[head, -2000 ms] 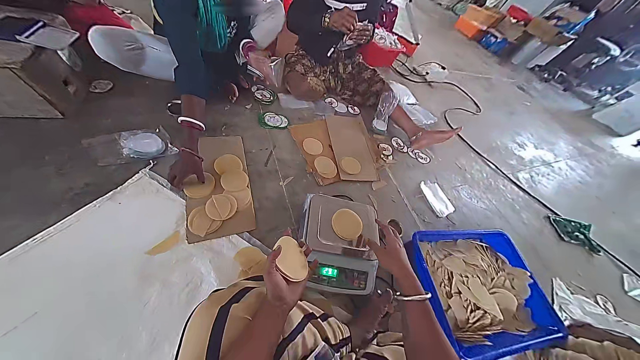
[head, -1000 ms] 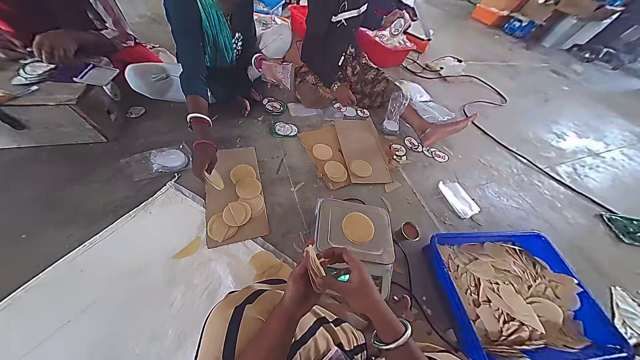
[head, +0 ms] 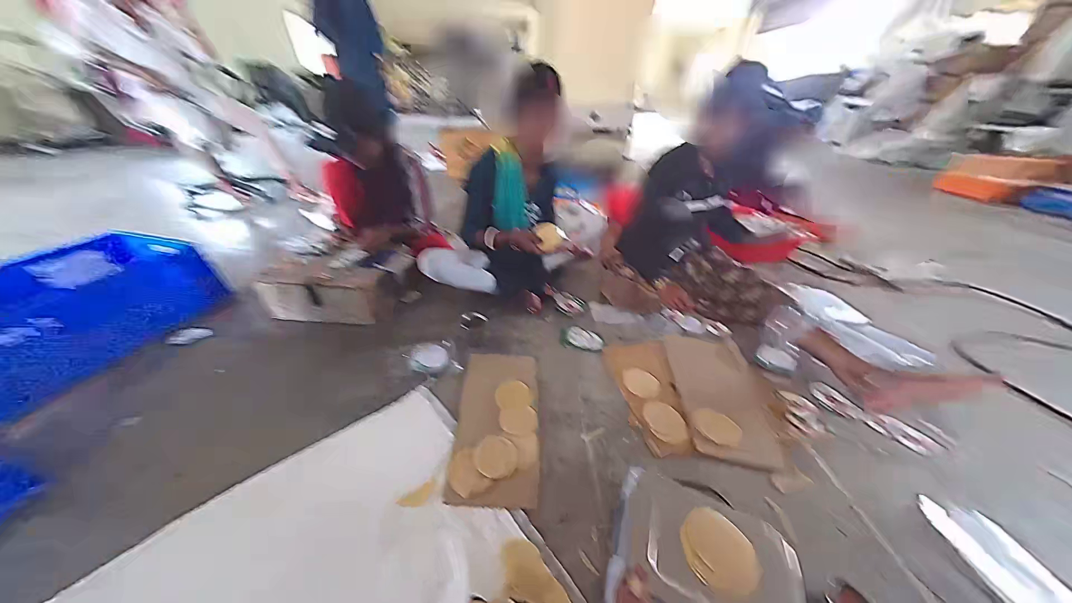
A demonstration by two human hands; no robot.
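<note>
At the bottom edge, a weighing scale's metal pan (head: pixel 657 544) holds thin round tan discs (head: pixel 720 551). Blurred fingertips show at the pan's lower left; which of my hands they belong to, and whether it holds anything, I cannot tell. The rest of my hands is out of frame. Beyond the pan, a cardboard sheet (head: pixel 494 373) bears several similar discs (head: pixel 496 456), some overlapping. More discs (head: pixel 666 421) lie on cardboard pieces (head: pixel 729 385) to its right. A co-worker opposite holds a round tan disc (head: pixel 549 237) in a hand.
A white sheet (head: pixel 335 502) covers the floor at lower left. Blue crates (head: pixel 109 310) stand at far left, near a cardboard box (head: pixel 318 293). Several people sit opposite, one's bare foot reaching right. A red tub (head: pixel 758 247), plastic bags (head: pixel 837 322) and black cable (head: pixel 1005 289) lie beyond.
The view has tilted up, and my hands, earlier holding discs by the scale, are almost out of frame. The co-worker's hand has left the cardboard and holds a disc up near the body.
</note>
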